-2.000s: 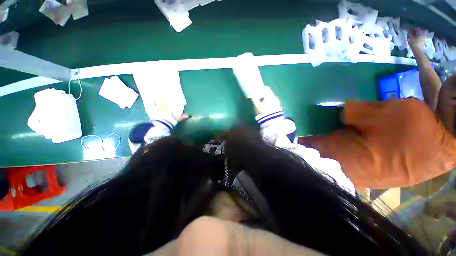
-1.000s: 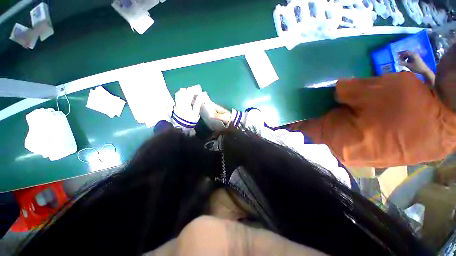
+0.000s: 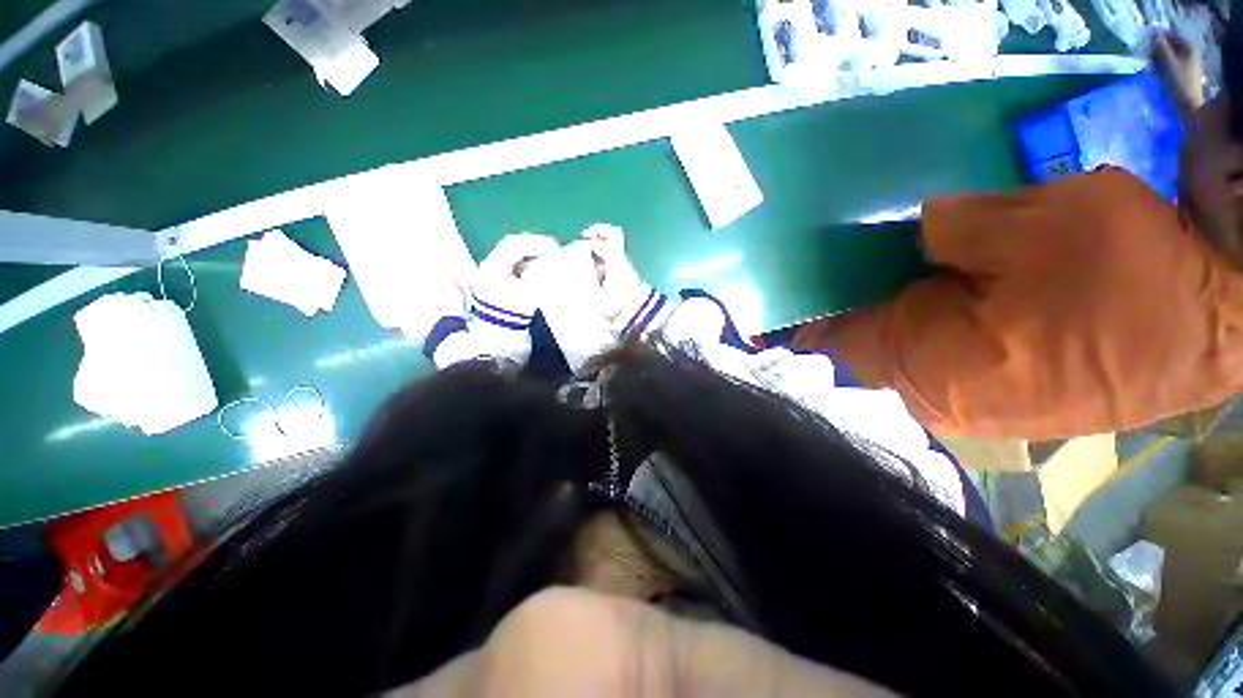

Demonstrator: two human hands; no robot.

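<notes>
My left hand (image 3: 513, 262) and my right hand (image 3: 601, 259) are close together over the bench in front of my chest, both washed out by glare. A white carton (image 3: 573, 327) shows between my wrists and seems held by both hands; its folds cannot be made out. A thick white carton stack (image 3: 402, 259) lies left of my left hand, touching the divider strip. One white carton (image 3: 717, 175) lies alone beyond my right hand, one end at the strip.
Small white papers (image 3: 293, 273) and another white stack (image 3: 143, 361) lie left. Thin white loops (image 3: 275, 413) lie near the front edge. White strip (image 3: 586, 145) borders the belt; opened cartons (image 3: 322, 44) and pale pieces (image 3: 872, 41) lie beyond. Person in orange (image 3: 1077, 314), blue bin (image 3: 1111, 130) right.
My hands have come together from the stack and from the lone carton at the strip, with a white carton now between them. The lone carton has been let go. The view has shifted.
</notes>
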